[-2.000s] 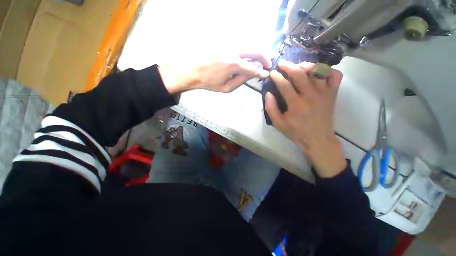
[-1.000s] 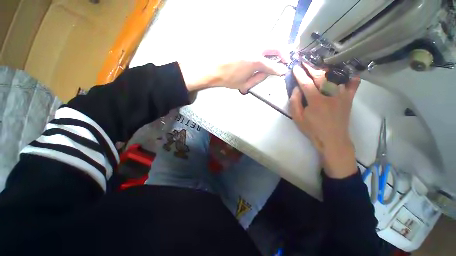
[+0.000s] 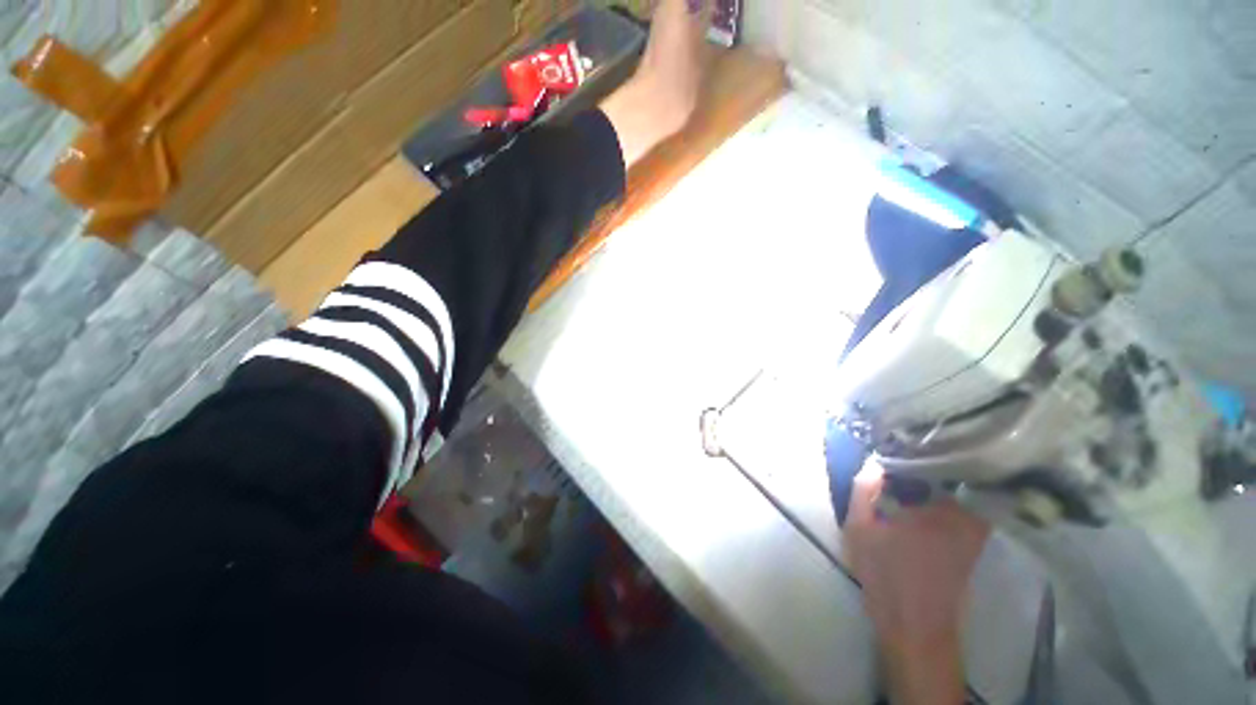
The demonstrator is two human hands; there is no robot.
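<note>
A dark fabric piece [image 3: 838,471] lies under the needle area of the sewing machine [image 3: 950,331]; more dark bluish fabric [image 3: 912,255] shows behind the machine head. My right hand [image 3: 916,558] is at the needle area with its fingertips at the near end of the fabric, partly hidden by machine parts; its grip cannot be made out. My left hand [image 3: 672,69] is reached out to the top edge of the picture, past the grey tray, and its fingers are partly cut off. A small dark and pale item [image 3: 723,19] shows beside it.
A grey tray [image 3: 448,149] with a red and white packet [image 3: 547,73] stands on cardboard [image 3: 324,165] with orange-brown tape. The scissors [image 3: 1043,654] are partly visible at the lower right. A pale tiled or quilted surface [image 3: 1019,83] is behind the white table [image 3: 647,317].
My left hand has left the fabric and moved far up and away past the tray. The view has swung left and up. My right hand stays by the needle area.
</note>
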